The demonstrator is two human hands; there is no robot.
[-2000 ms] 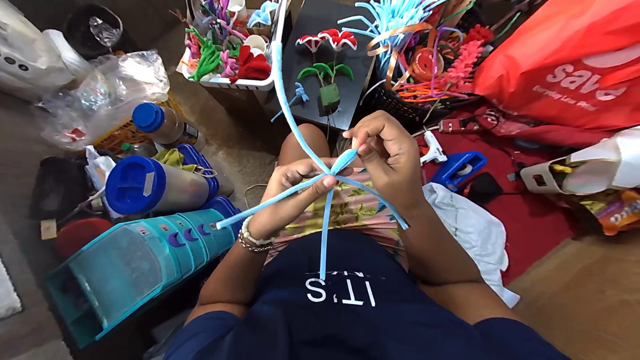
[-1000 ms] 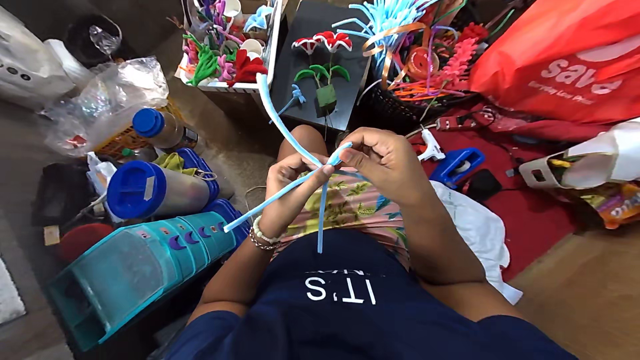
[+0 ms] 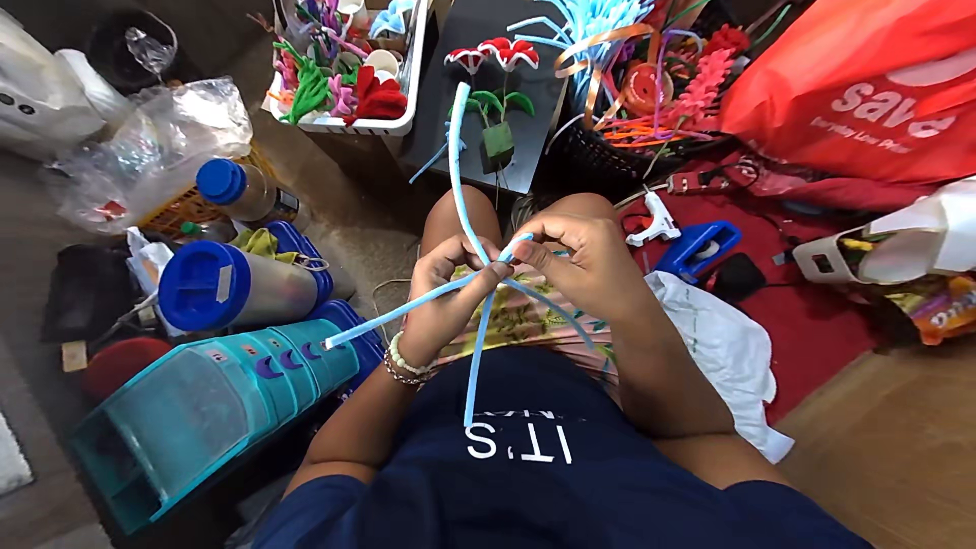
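Observation:
Light blue pipe cleaners [image 3: 460,164] cross at one point above my lap, their free ends spreading up, left, down and to the lower right. My left hand [image 3: 455,286] pinches the crossing between thumb and fingers. Just right of it, my right hand [image 3: 573,255] grips a short folded blue part between thumb and fingertips. Beyond my knees, red and white pipe-cleaner flowers [image 3: 509,53] with green leaves and a green block [image 3: 499,143] lie on a black surface [image 3: 442,114]. More light blue pipe cleaners [image 3: 598,34] stand bunched in a black basket [image 3: 587,152].
A white basket [image 3: 415,69] of coloured pieces stands ahead. At left are a blue-lidded container [image 3: 204,286], a bottle [image 3: 255,194] and teal drawers [image 3: 229,381]. A white glue gun [image 3: 653,219], blue tape dispenser [image 3: 698,250], white cloth [image 3: 713,343] and red bag [image 3: 846,91] are at right.
Both hands stay close together at the crossing. The strand ends have shifted; the lower-right strand, hardly visible one second ago, shows again below my right hand.

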